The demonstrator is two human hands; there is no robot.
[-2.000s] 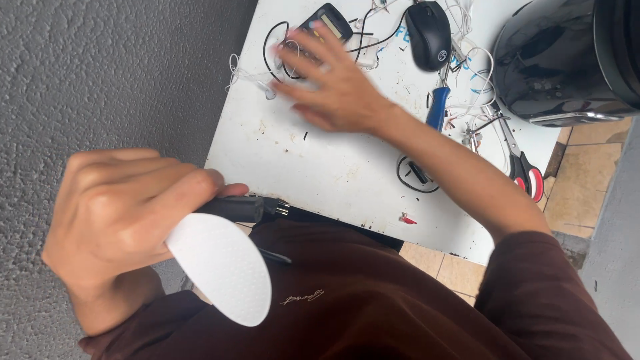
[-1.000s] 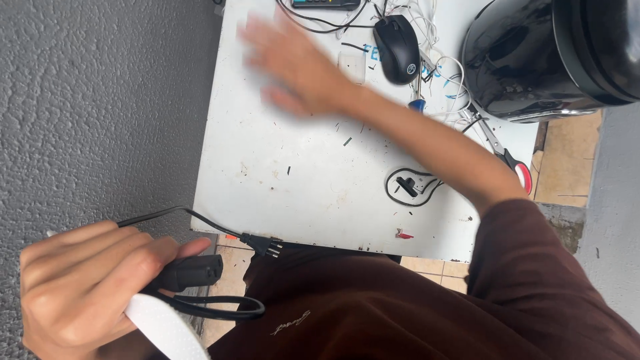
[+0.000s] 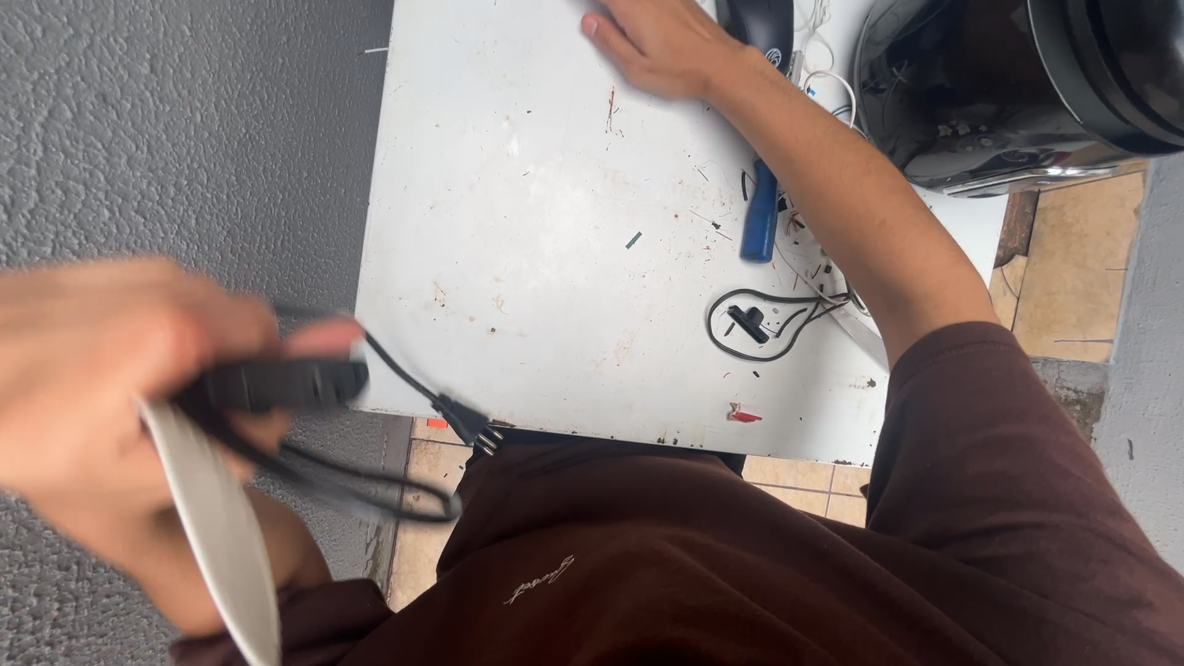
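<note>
On the left, blurred, my left hand (image 3: pixel 139 379) is closed around a black cord connector (image 3: pixel 282 381) and a thin white oval piece (image 3: pixel 217 546). A loop of black cord hangs below the connector. Its pronged black plug (image 3: pixel 470 425) dangles by the table's near edge. My right hand (image 3: pixel 661 42) reaches over the top of the white table (image 3: pixel 518 231), thumb spread; its fingers are cut off by the frame, and nothing shows in it. Beside the right forearm lie a black computer mouse (image 3: pixel 760 28) and a blue-handled tool (image 3: pixel 760 213).
A large glossy black container (image 3: pixel 962 102) stands at the upper right. Near the right forearm, a looped black cable (image 3: pixel 712 324) surrounds a small black part (image 3: pixel 747 324). White wires and small scraps are scattered about, with a red scrap (image 3: pixel 743 413) near the front edge. A grey textured wall (image 3: pixel 185 139) borders the left.
My right hand has moved over the tabletop, away from the wires and black device it was near at first. The left hand keeps its hold. The view has shifted, cutting off the table's far part.
</note>
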